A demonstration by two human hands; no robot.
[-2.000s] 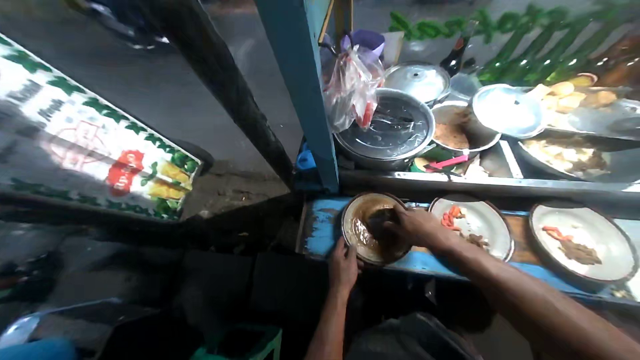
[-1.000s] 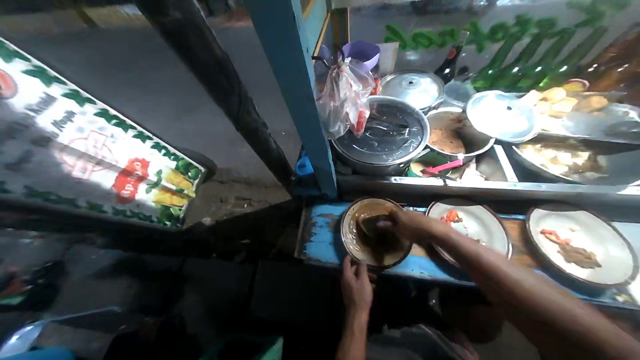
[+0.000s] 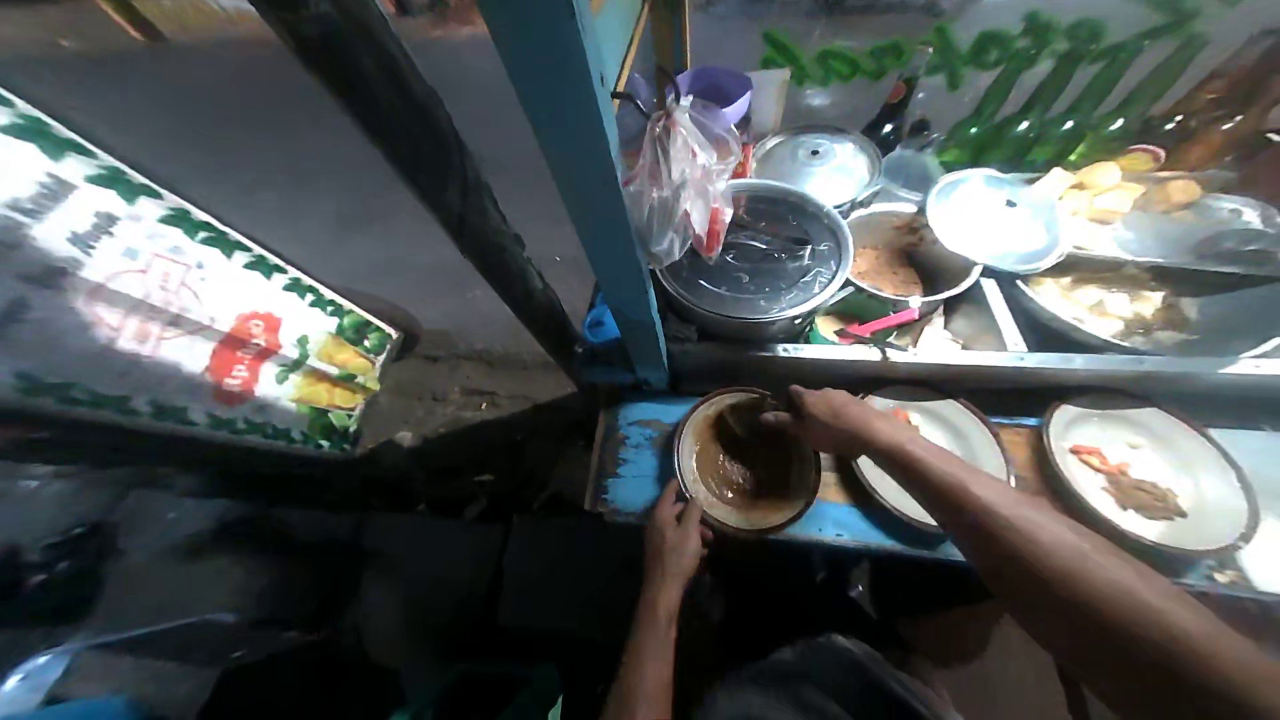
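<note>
A round plate with a dark rim (image 3: 748, 512) stands at the left end of the blue wooden ledge, with brown sauce (image 3: 735, 470) spread in it. My left hand (image 3: 678, 535) grips its lower left rim. Over its upper right side, my right hand (image 3: 825, 420) is closed on a dark utensil (image 3: 755, 418) that dips into the sauce; its exact kind cannot be told. Just right of it, partly under my right forearm, lies a second plate (image 3: 975, 440) with a bit of red food. A third plate (image 3: 1200, 460) farther right holds red pieces and a brown paste.
Behind the ledge's metal edge (image 3: 960, 365) stand a pot with a glass lid (image 3: 760, 260), an open pot of brown food (image 3: 890, 270) and a pan of pale chunks (image 3: 1100, 305). A blue post (image 3: 590, 190) rises beside a hanging plastic bag (image 3: 680, 185). Bottles stand at the back.
My right hand has shifted a little over the plate with the utensil. My left hand stays at the rim.
</note>
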